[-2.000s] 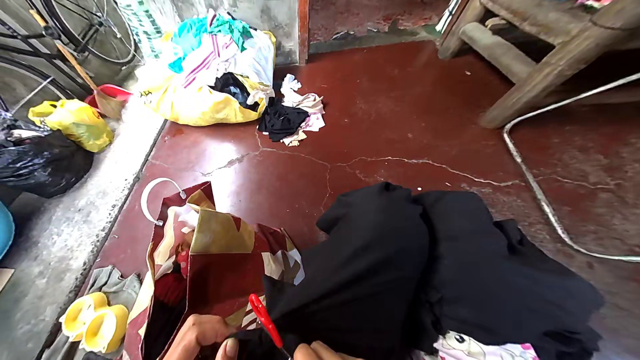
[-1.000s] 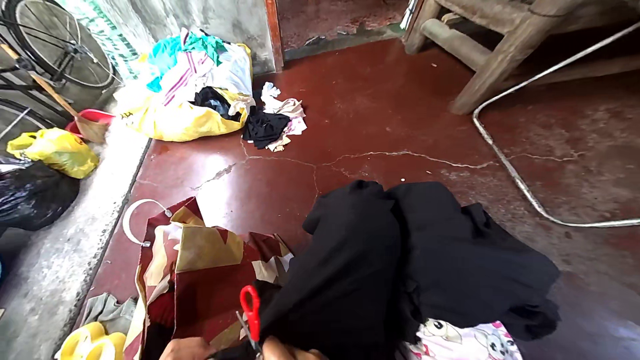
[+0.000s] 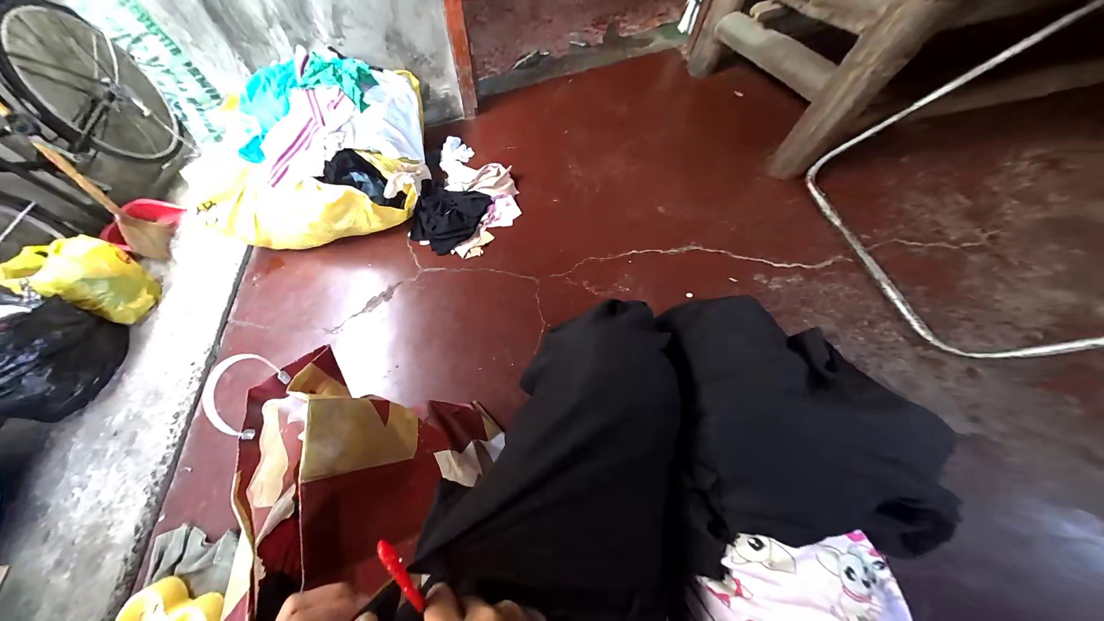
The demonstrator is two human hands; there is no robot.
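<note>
At the bottom edge, my left hand (image 3: 323, 602) holds an edge of the black cloth (image 3: 586, 448). Close beside it on the right is my right hand (image 3: 474, 606), with red-handled scissors (image 3: 400, 576) in it; their blades are hidden. The black cloth spreads over my lap, and a white cloth with printed cartoon animals (image 3: 815, 578) shows from under it at the lower right. Left of the cloth stands a red and tan patterned bag (image 3: 358, 509) with a white handle (image 3: 211, 392).
A yellow sack (image 3: 319, 216) heaped with clothes lies at the upper left, small cloth pieces (image 3: 453, 216) beside it. Yellow slippers (image 3: 168, 601) are at the lower left. A bent metal tube (image 3: 888, 289) and wooden furniture legs (image 3: 849, 86) stand at the right. The red floor (image 3: 638, 198) is cracked.
The red scissor handle has tilted and now sits low between my hands. The view has shifted since the earlier frames.
</note>
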